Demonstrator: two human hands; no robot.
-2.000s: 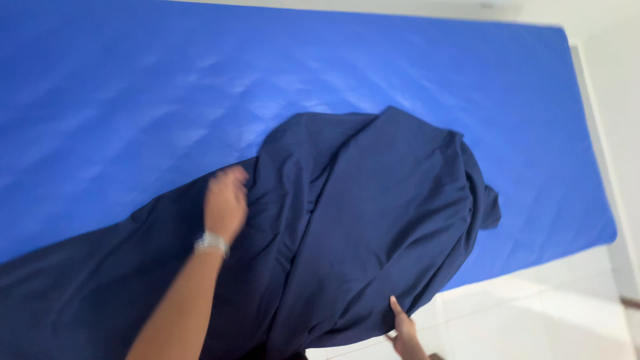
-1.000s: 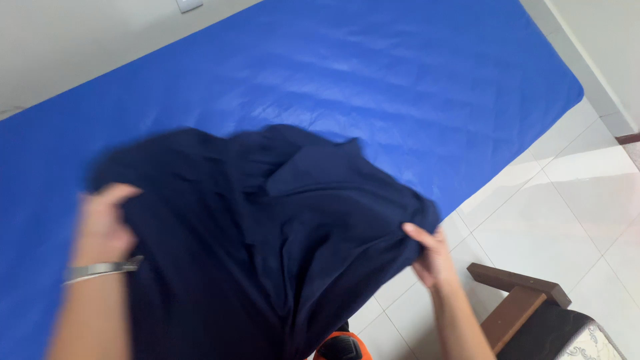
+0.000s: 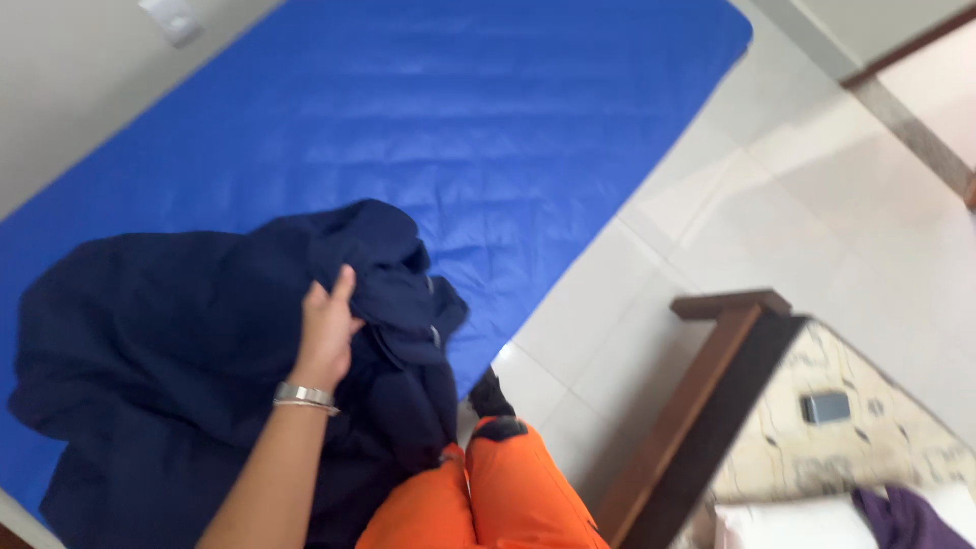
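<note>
A dark navy cloth [image 3: 191, 328] lies bunched in loose folds on a blue mattress [image 3: 496, 99], at the left and lower left of the view. My left hand [image 3: 329, 328], with a metal-banded watch and a bracelet on its wrist, rests against the cloth's folds, thumb and a finger pointing up; whether it grips the fabric is unclear. On the cloth's right side, folds with small pale spots hang near the mattress edge. My right hand is out of view.
Orange trousers [image 3: 526, 488] and a dark shoe show below. At the lower right stands a wooden bed frame [image 3: 686, 427] with a patterned mattress [image 3: 793, 435], a small grey object [image 3: 826, 408], a white pillow [image 3: 808, 522] and purple cloth [image 3: 903, 515]. Tiled floor [image 3: 732, 221] runs between.
A second ago both hands held up the navy cloth; now it lies lower and more bunched to the left, and my right hand has left the view. The view has swung toward the wooden bed.
</note>
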